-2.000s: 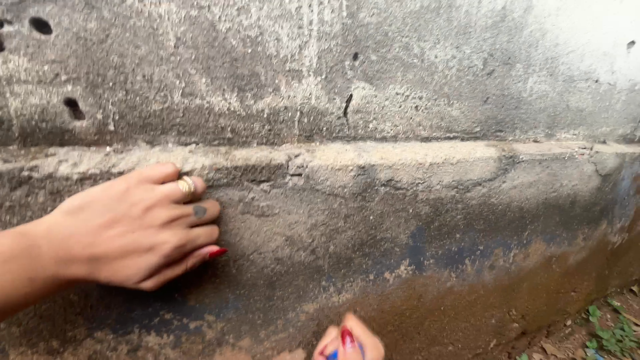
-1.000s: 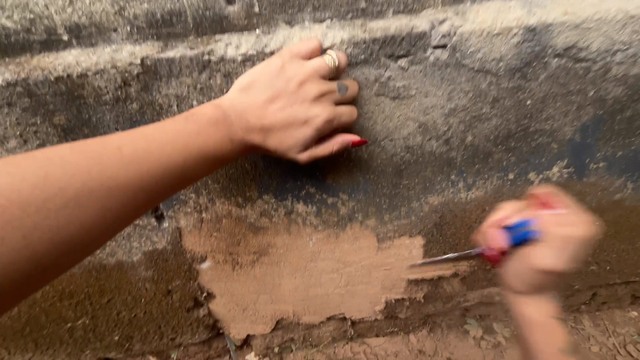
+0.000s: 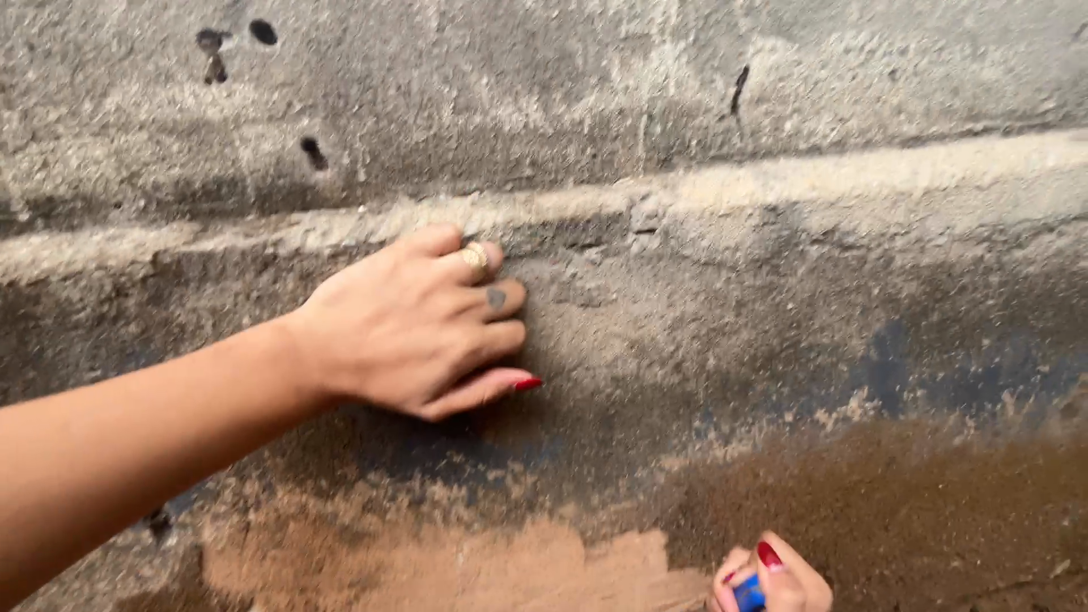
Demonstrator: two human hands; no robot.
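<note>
My left hand, with a ring and red nails, rests with bent fingers against the rough plastered wall, just under its ledge; it holds nothing. At the bottom edge, my right hand is closed around the blue handle of a tool. The tool's shaft and tip are out of sight now. To the left of that hand lies a light brown patch of bared wall with a ragged upper edge.
Dark holes and a short crack mark the upper wall. Below the ledge the surface is stained, with blue-grey paint remnants and a brown band toward the lower right.
One second ago the tool's thin metal shaft showed at the patch's right edge; now only its handle shows. The view has shifted upward since then. My left hand stays against the wall.
</note>
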